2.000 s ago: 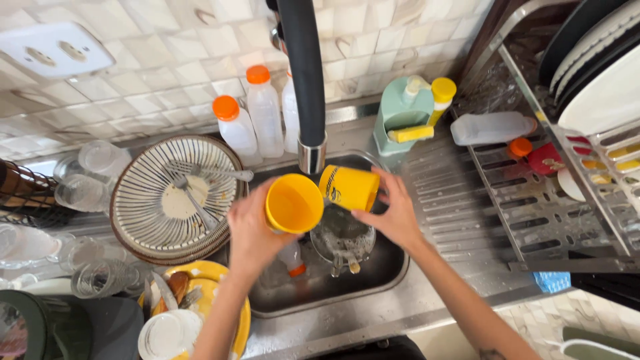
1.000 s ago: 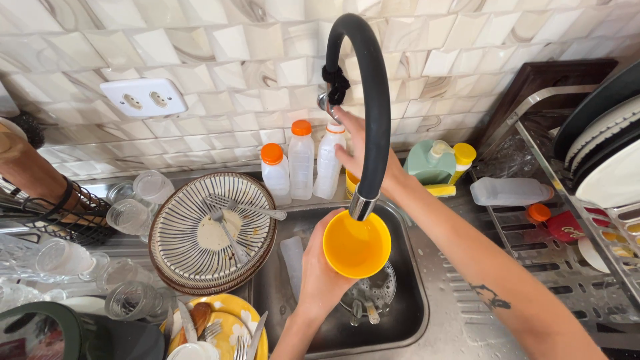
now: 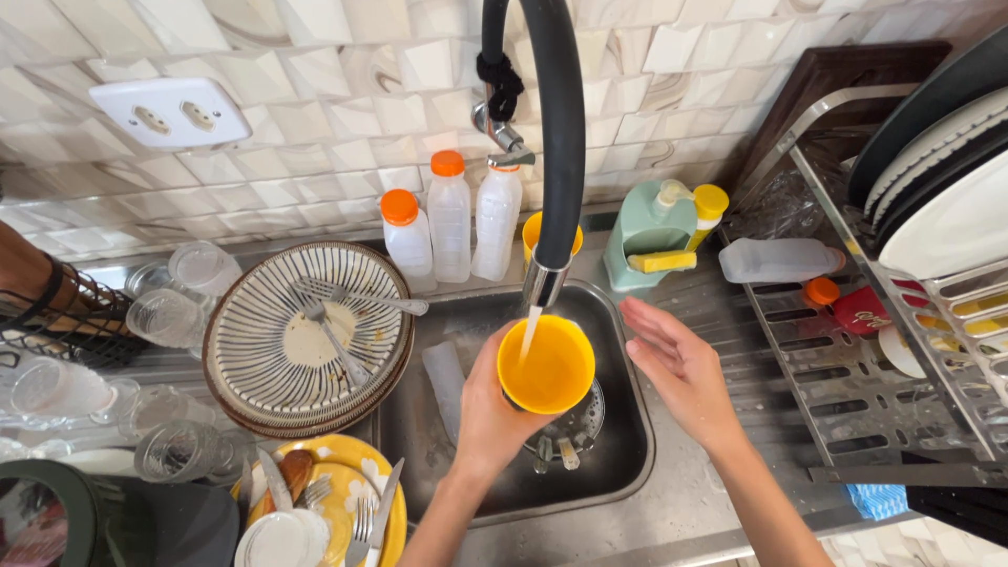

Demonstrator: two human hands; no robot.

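My left hand (image 3: 492, 405) grips a yellow plastic cup (image 3: 546, 365) over the sink basin (image 3: 630, 472). Water runs into the cup from the black faucet's metal spout (image 3: 546, 277). To the right of the cup, my right hand (image 3: 679, 374) is raised with its fingers apart, holding nothing. Another yellow cup (image 3: 531, 234) stands behind the spout, partly hidden by it. Below the held cup, a soapy round vessel (image 3: 587, 417) with utensils lies in the basin, and a translucent plastic bottle (image 3: 445, 386) lies at the basin's left.
Stacked striped plates (image 3: 252, 354) with forks are left of the basin, above a yellow plate (image 3: 331, 453) with cutlery. Orange-capped bottles (image 3: 450, 228) line the wall. A green soap dispenser (image 3: 642, 216) holds a yellow sponge (image 3: 661, 261). At right stands a metal dish rack (image 3: 858, 220); glasses (image 3: 169, 315) crowd the left.
Two seconds ago each hand held a yellow cup; one now stands behind the spout. My right hand has come away from the faucet handle toward the right of the held cup. Water now flows.
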